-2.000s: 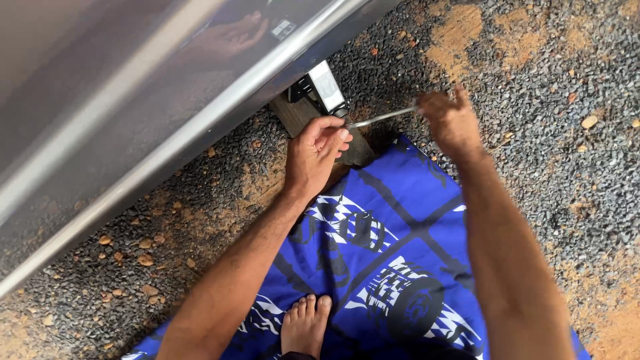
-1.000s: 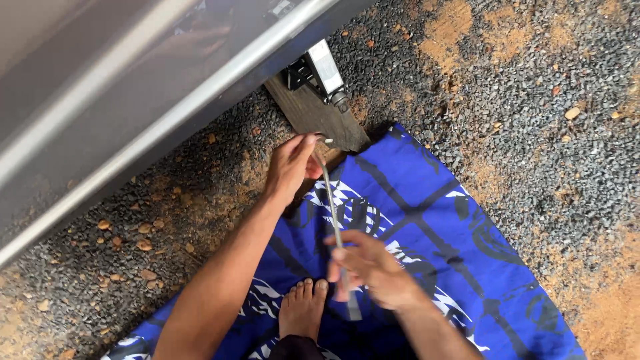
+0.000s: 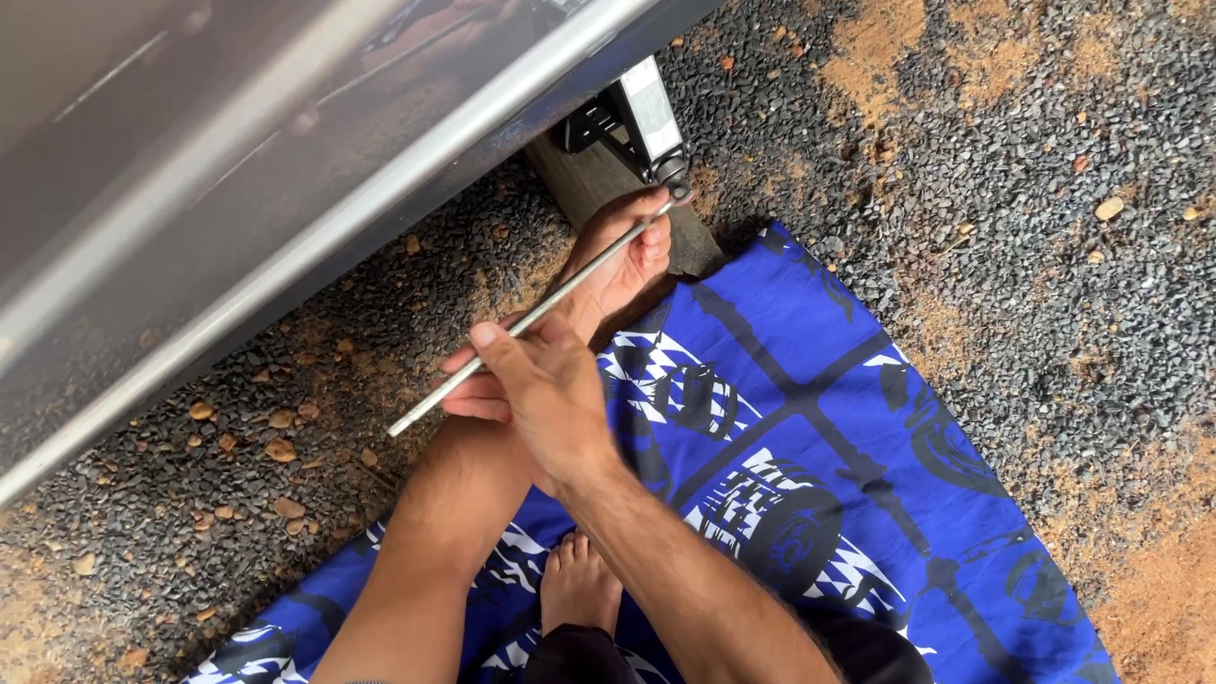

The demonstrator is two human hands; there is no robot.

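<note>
A slim metal rod [image 3: 541, 309] slants from lower left up to the round end fitting [image 3: 672, 174] of a metal scissor jack [image 3: 649, 109] under the vehicle. My left hand [image 3: 617, 256] is at the rod's upper end, its thumb and fingertips close around it beside the fitting. My right hand [image 3: 541, 389] lies across the rod's lower half, the rod between thumb and fingers. Whether the rod's tip sits in the fitting cannot be told. The jack stands on a wooden board [image 3: 698, 245], and its far part is hidden under the vehicle.
The glossy vehicle body [image 3: 285, 142] with a bright lower trim fills the upper left. A blue patterned cloth [image 3: 788, 380] covers the ground in front, with my bare foot [image 3: 579, 584] on it. Gravel and sandy soil [image 3: 997, 190] surround both.
My right hand has swung from the right of the jack, down over the cloth, to the lower left. The rod has turned with it, while my left hand has stayed near its upper end.
</note>
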